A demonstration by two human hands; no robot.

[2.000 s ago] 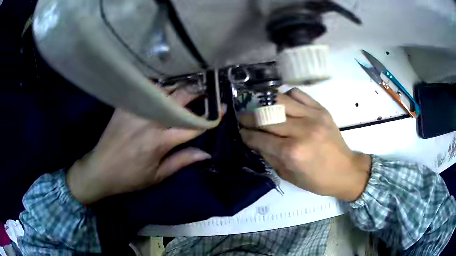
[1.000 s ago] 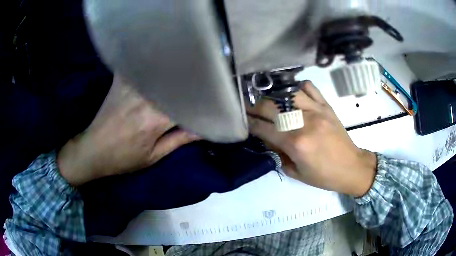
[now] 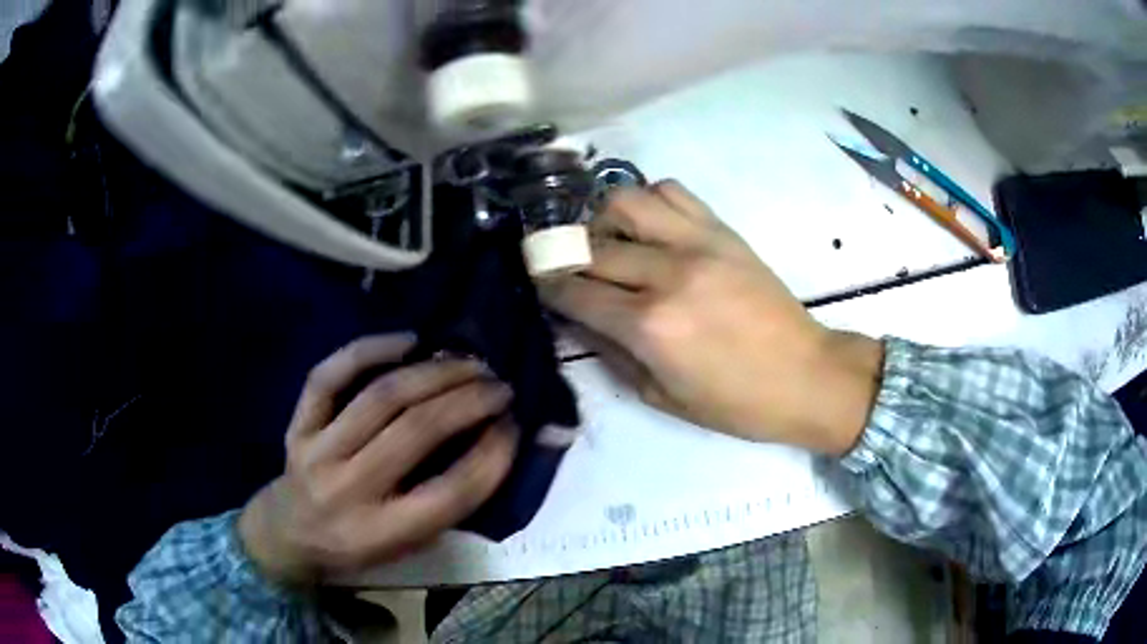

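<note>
The dark navy garment covers the left side and runs under the sewing machine head. My left hand lies on the garment below the machine head, its fingers curled over a fold of the cloth. My right hand is just right of the needle area, fingers bent beside the cream tension knob; its fingertips are partly hidden behind the knob, so I cannot tell whether they hold cloth. A small whitish edge shows on the garment's right side. The presser foot is mostly hidden.
Thread snips with orange and teal handles lie at the upper right. A black flat rectangle lies right of them. The white table has a printed ruler along its curved front edge. A metal disc sits beside the foot.
My left hand has moved down and right, out from behind the machine head onto the cloth. My right hand has shifted slightly left. The view has shifted, and the garment's front part now reaches less far right.
</note>
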